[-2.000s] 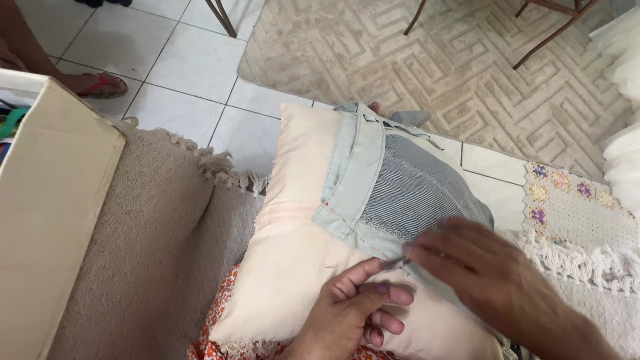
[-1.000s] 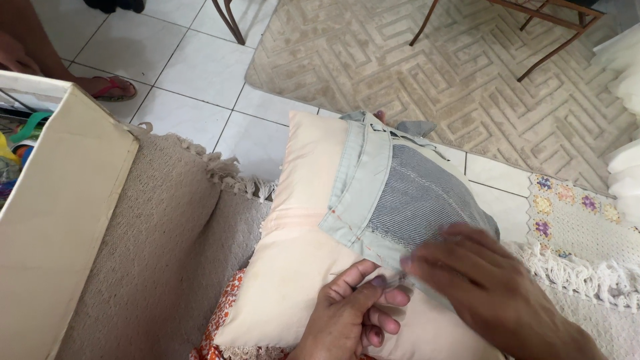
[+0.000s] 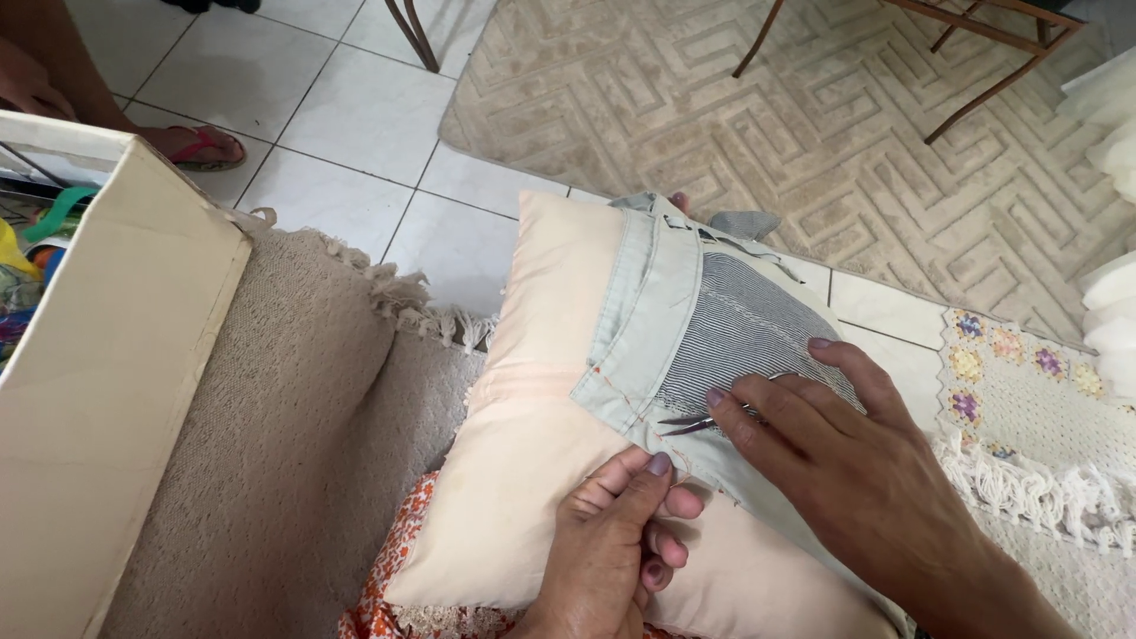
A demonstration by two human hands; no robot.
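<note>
A pale green garment (image 3: 652, 293) with a striped lining (image 3: 741, 333) lies over a cream pillow (image 3: 524, 444). Orange thread (image 3: 612, 383) runs along its corner and edge. My left hand (image 3: 612, 541) pinches the garment's lower edge, with loose orange thread by thumb and index finger. My right hand (image 3: 825, 444) holds small metal scissors (image 3: 697, 424), whose pointed blades lie over the garment's edge just above my left thumb. The scissors' handles are mostly hidden under my right fingers.
At left stands a cream box (image 3: 133, 355) with colourful items, beside a woven cover (image 3: 293, 373). Another person's foot in a sandal (image 3: 204, 146) is on the tiles. A patterned rug (image 3: 799, 133), metal furniture legs (image 3: 985, 98) and a crocheted cloth (image 3: 1021, 390) lie beyond and to the right.
The blurred right hand of the earlier frames now shows clearly with its fingers more spread, and the scissors' blades are plain to see. My left hand stays at the garment's edge.
</note>
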